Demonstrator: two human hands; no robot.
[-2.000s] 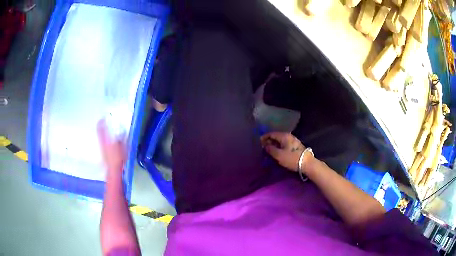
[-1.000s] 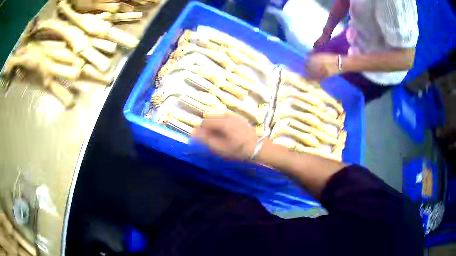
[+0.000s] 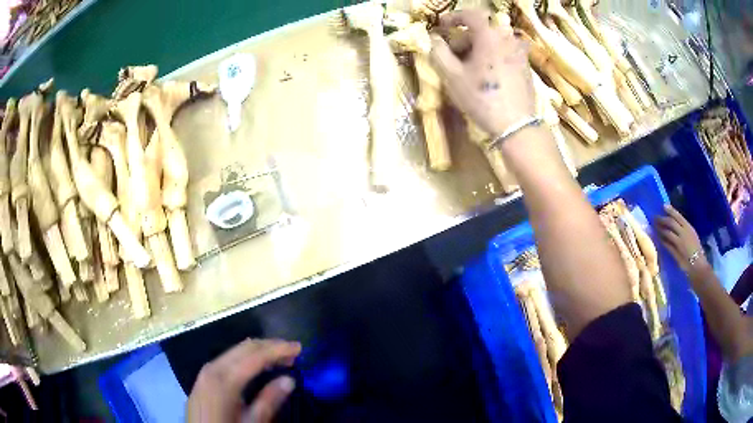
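Tan leg parts lie in a pile on the right of the table (image 3: 382, 107), foot ends toward the far side. My right hand (image 3: 487, 78), bare with a white bracelet, is over this pile with fingers curled down at the foot ends; whether it grips one is hidden. My left hand (image 3: 243, 384) is at the bottom edge, partly cut off, in front of the table, fingers apart and empty. Another pile of leg parts (image 3: 136, 178) lies on the left. A small white dish (image 3: 230, 209) and a white bottle (image 3: 237, 81) with a narrow neck sit between the piles.
The table (image 3: 310, 240) has a metal front edge. Thin sticks lie by the dish. A blue tote (image 3: 487, 318) with leg parts stands below right; another person's hand (image 3: 681, 235) is at its far side. A blue tote (image 3: 124, 388) with white liner is bottom left. A green strip (image 3: 182, 33) lies beyond.
The view has turned from the filled tote to the table. My right hand has moved from over the tote to the right-hand pile. My left hand has come into view.
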